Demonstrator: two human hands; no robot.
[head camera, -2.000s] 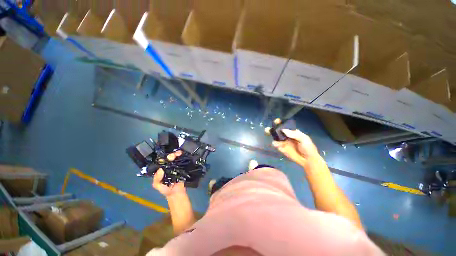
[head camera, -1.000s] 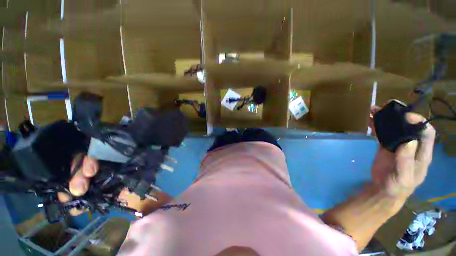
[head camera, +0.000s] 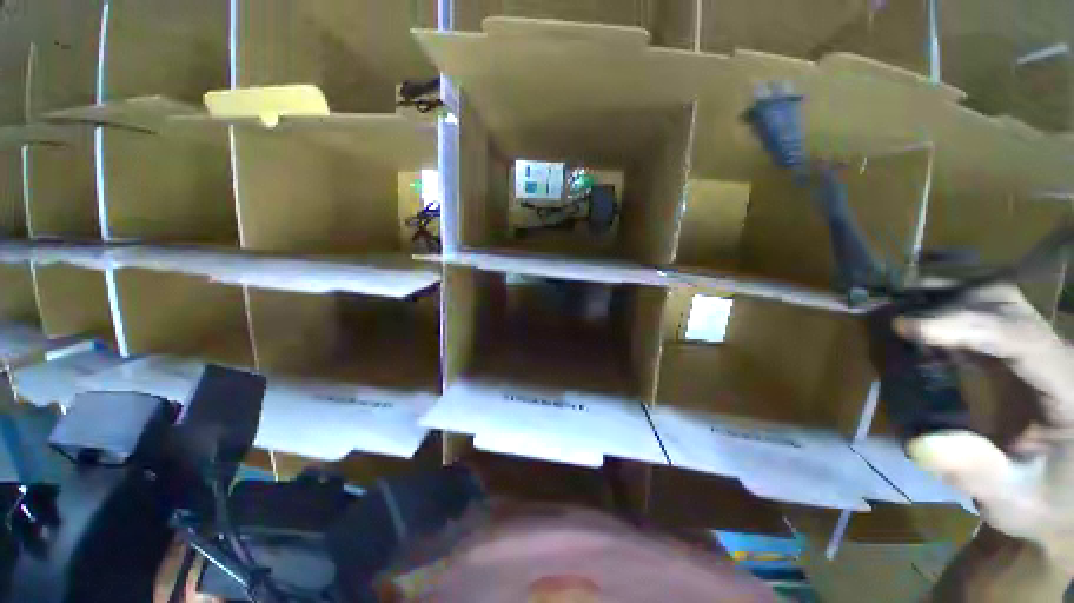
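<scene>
My right hand (head camera: 1001, 401) grips one black power adapter (head camera: 916, 371) at the right, over the cartons; its cord and plug end (head camera: 777, 124) stick out up and to the left. My left hand (head camera: 177, 571) is at the lower left, mostly hidden behind the bunch of black adapters (head camera: 218, 418) with cords that it holds. Open cartons (head camera: 565, 106) stand in rows ahead. One middle carton holds a black adapter (head camera: 602, 207) and a white packet (head camera: 539, 180) at its bottom.
White printed flaps (head camera: 548, 418) stick out between the rows. A yellowish cardboard piece (head camera: 266, 104) lies across carton edges at the upper left. A carton right of the middle holds a white paper (head camera: 708, 318). Cords (head camera: 423, 224) show in a carton left of the middle.
The view has moved in over the carton rows. The adapter in my right hand now has its plug pointing up-left over the cartons. The left hand's bunch has shifted lower in the picture.
</scene>
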